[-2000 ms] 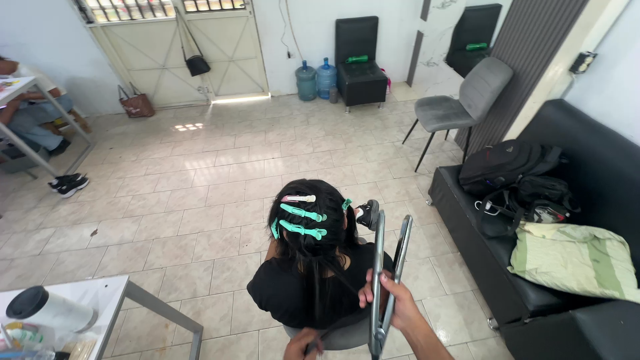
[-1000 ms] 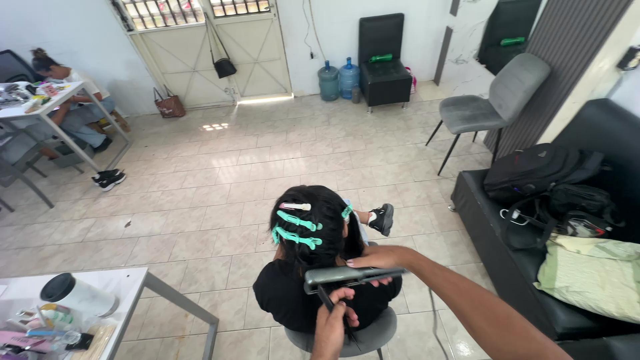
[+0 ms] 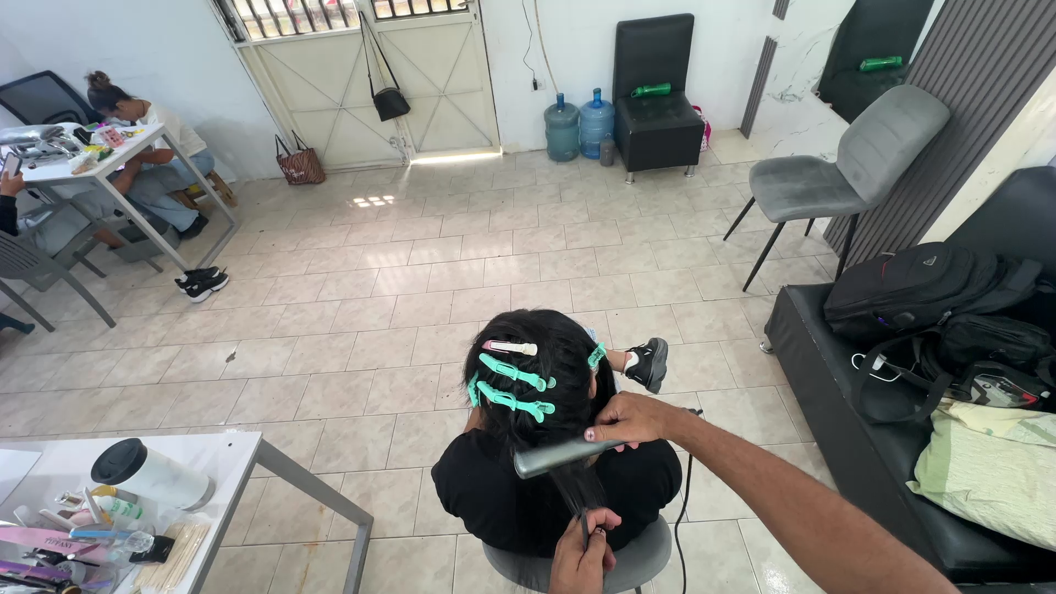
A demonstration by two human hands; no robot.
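A seated person in a black top [image 3: 487, 487] faces away, with black hair [image 3: 540, 326] sectioned by teal hair clips [image 3: 516, 402] and one pale clip [image 3: 510, 347]. My right hand [image 3: 635, 419] is closed around a grey flat iron [image 3: 565, 456], which lies across a strand at the nape. Below it, my left hand [image 3: 582, 551] grips a dark, thin tool, possibly a comb, at the lower part of the same strand [image 3: 577, 487]. Its exact shape is partly hidden by the fingers. The iron's cord [image 3: 685, 511] hangs at the right of the seat.
A white table [image 3: 239, 450] at lower left bears a tumbler [image 3: 153, 474], wooden sticks [image 3: 175, 557] and bottles. On the right, a black sofa [image 3: 792, 363] holds a backpack [image 3: 916, 289] and a cloth [image 3: 982, 470]. A grey chair [image 3: 808, 190] stands behind. Other people sit at a table [image 3: 107, 165] far left.
Two seconds ago the flat iron was upright and open at the right; now it lies across the hair at the nape. Since one second ago, my left hand has moved down from beside the iron.
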